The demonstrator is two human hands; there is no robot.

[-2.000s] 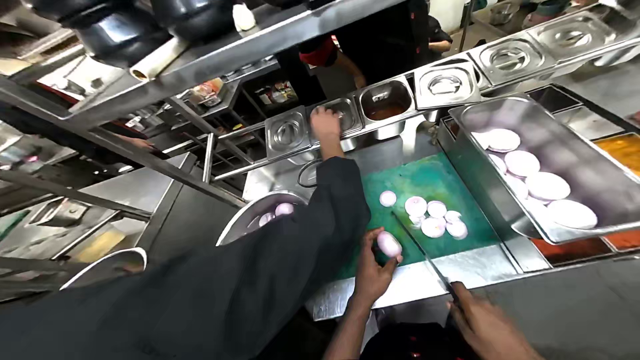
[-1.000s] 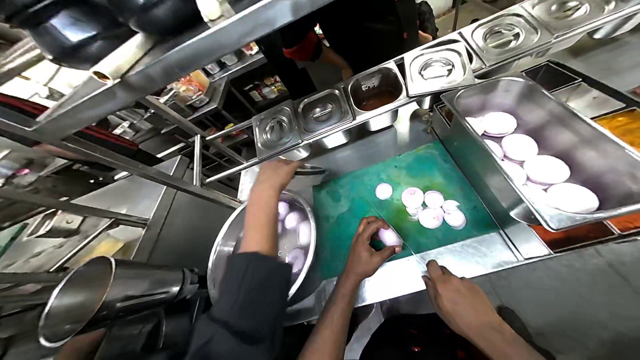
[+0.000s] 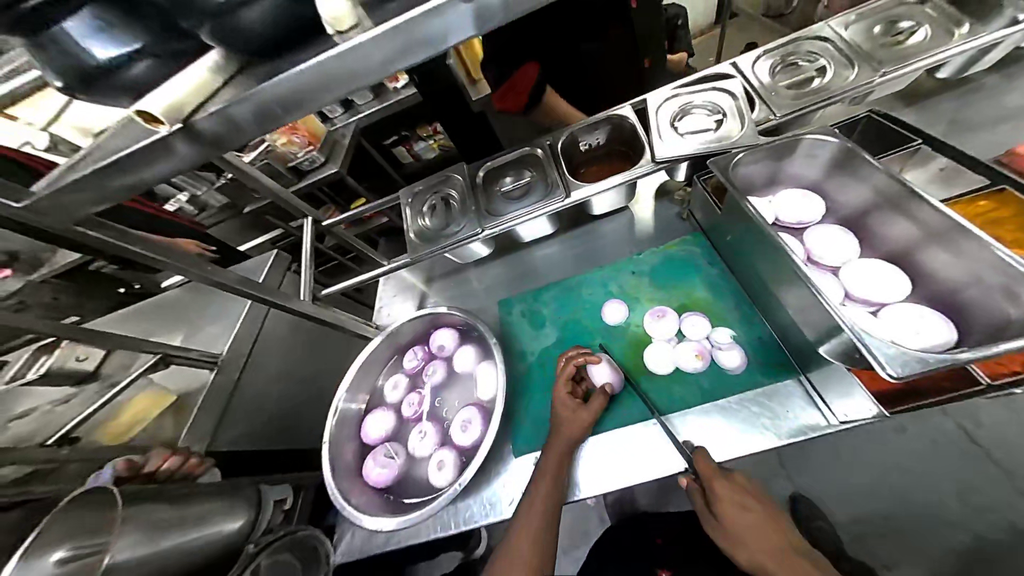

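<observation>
My left hand (image 3: 578, 396) holds a peeled onion (image 3: 606, 374) on a green cutting board (image 3: 552, 328). The handle of a kitchen knife (image 3: 658, 418) is in my right hand (image 3: 740, 504), its dark blade slanting up to the onion's right side. Several onion slices (image 3: 693, 357) lie to the right on the board, with one slice (image 3: 614, 312) apart from them above the held onion. Left of the board, a round steel bowl (image 3: 330, 448) holds several peeled onions (image 3: 424, 438) in liquid. At the right, larger onion slices (image 3: 875, 281) lie in a deep steel pan (image 3: 980, 264).
Steel containers, some lidded (image 3: 516, 186) and one uncovered with dark sauce (image 3: 602, 166), line a rail behind the board. A steel shelf frame (image 3: 264, 76) crosses the upper left. Another person's hand (image 3: 164, 464) is at a large steel pot (image 3: 172, 524) at lower left. Another person stands behind the rail.
Another person's dark-sleeved arm, earlier reaching across the bowl and the counter, is gone from there. A hand now shows at the steel pot at lower left. My hands stay at the onion and knife.
</observation>
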